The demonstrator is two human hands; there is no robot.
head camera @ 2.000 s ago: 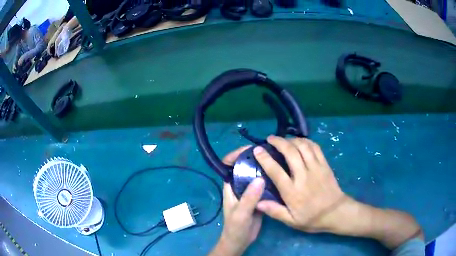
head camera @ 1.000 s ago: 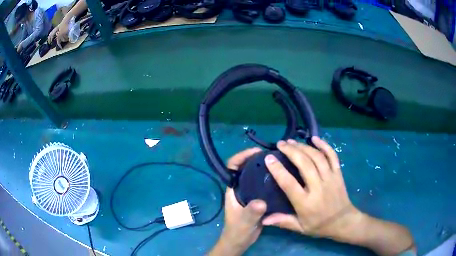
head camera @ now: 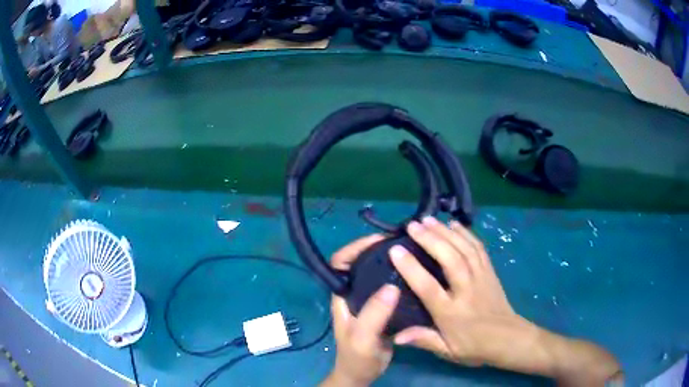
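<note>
Black over-ear headphones are held above the blue-green bench, with the arched headband (head camera: 297, 178) pointing up and away. A round black ear cup, its face a dark disc (head camera: 372, 281), lies between my hands. My left hand (head camera: 361, 332) grips the cup's left and lower side, thumb on the face. My right hand (head camera: 468, 295) lies over the cup's right side, fingers spread on the disc. A thin curved black arm (head camera: 427, 178) shows inside the headband. The inside of the cup is hidden.
A white fan (head camera: 91, 281) stands at the left. A white power adapter (head camera: 267, 333) with black cable lies beside my left hand. Headphones (head camera: 559, 168) lie on the green ledge (head camera: 227, 113) at right, others at far left. More are piled behind on cardboard. A person (head camera: 57, 38) shows far left.
The view has shifted slightly. The bright shine on the disc is gone since the earliest frame. My left thumb has moved up the disc. Both hands still hold the cup.
</note>
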